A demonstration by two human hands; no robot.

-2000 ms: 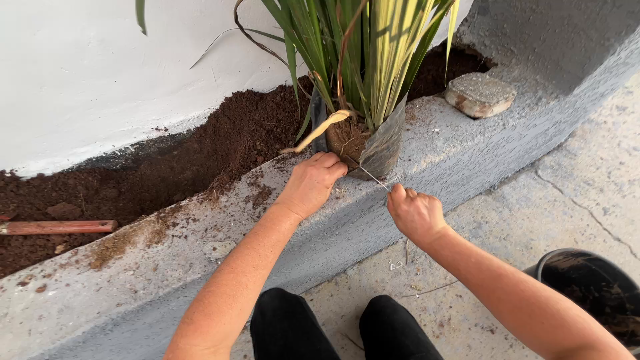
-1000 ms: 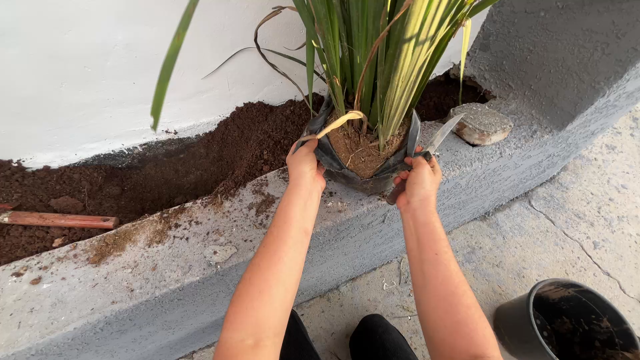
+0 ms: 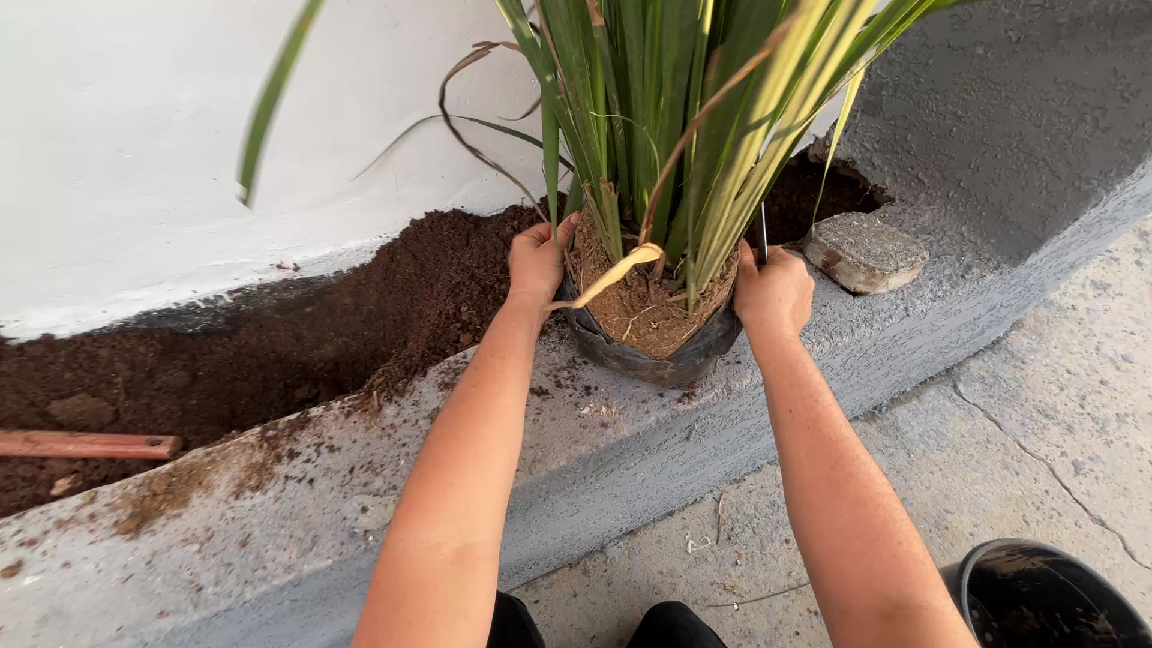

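A leafy plant with long green and yellowing blades [image 3: 666, 135] stands in a black plastic nursery bag [image 3: 630, 355] on the ledge, its root ball of brown soil [image 3: 643, 315] showing at the top. My left hand [image 3: 538, 261] grips the left side of the bag near the rim. On the opposite side my right hand [image 3: 776, 292] is closed at the bag's edge and also holds a knife [image 3: 762, 236], whose blade points up; its handle is mostly hidden by the fingers. A dry yellow leaf [image 3: 616, 274] bends over the front of the soil.
Behind the concrete ledge [image 3: 432, 477] runs a trough of dark soil [image 3: 270, 351] along a white wall [image 3: 180, 135]. A reddish tool handle [image 3: 90, 445] lies at the left. A flat stone block [image 3: 866, 252] sits right of the plant, and a black bucket [image 3: 1048, 598] stands on the floor at lower right.
My hands were low at the bag's front two seconds ago; they are now on opposite sides of it. The bag's rim sits lower around the soil than one second ago, and the knife blade points more upright.
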